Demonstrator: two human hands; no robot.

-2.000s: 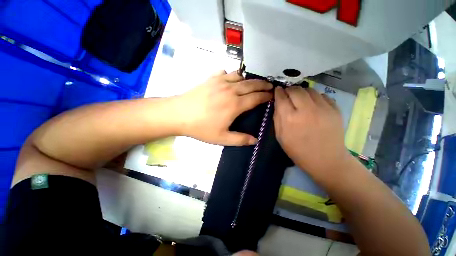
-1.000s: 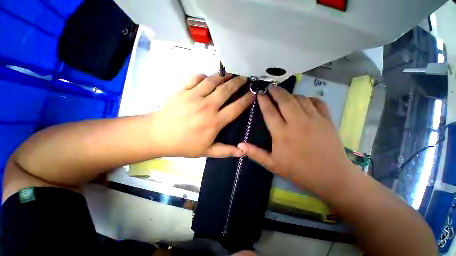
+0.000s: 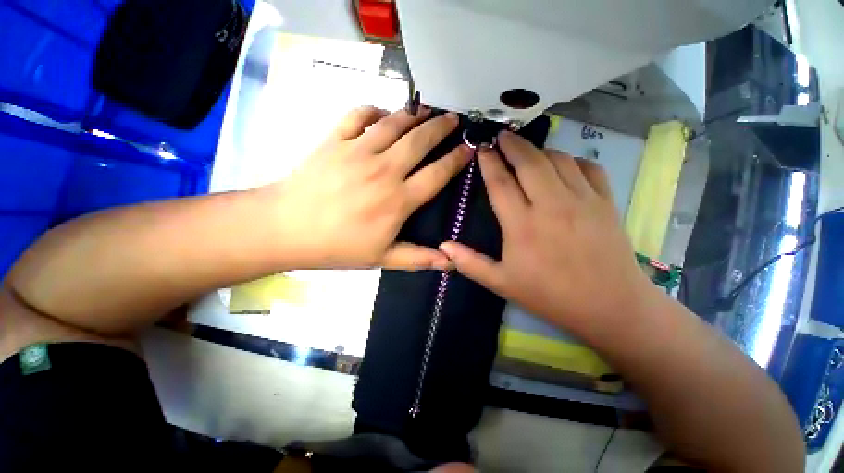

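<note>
A long black fabric panel runs from under the machine head down to the front edge of the table. A thin silvery-pink chain lies along its middle, with a shiny ring at its top end, just below the machine head. My left hand lies flat on the panel's left side, fingertips near the ring. My right hand lies on the right side, fingertips at the ring. Both thumbs meet over the chain. The hands press the panel; the needle area is mostly hidden under the head.
The white machine head with a red switch stands above. A black pouch rests on blue crates at left. Yellow tape edges the plate. A green-handled tool and clear plastic sheeting are at right.
Both hands have drawn back a little from under the head with the panel, uncovering the ring. The thumbs have come together over the chain. The view has also shifted.
</note>
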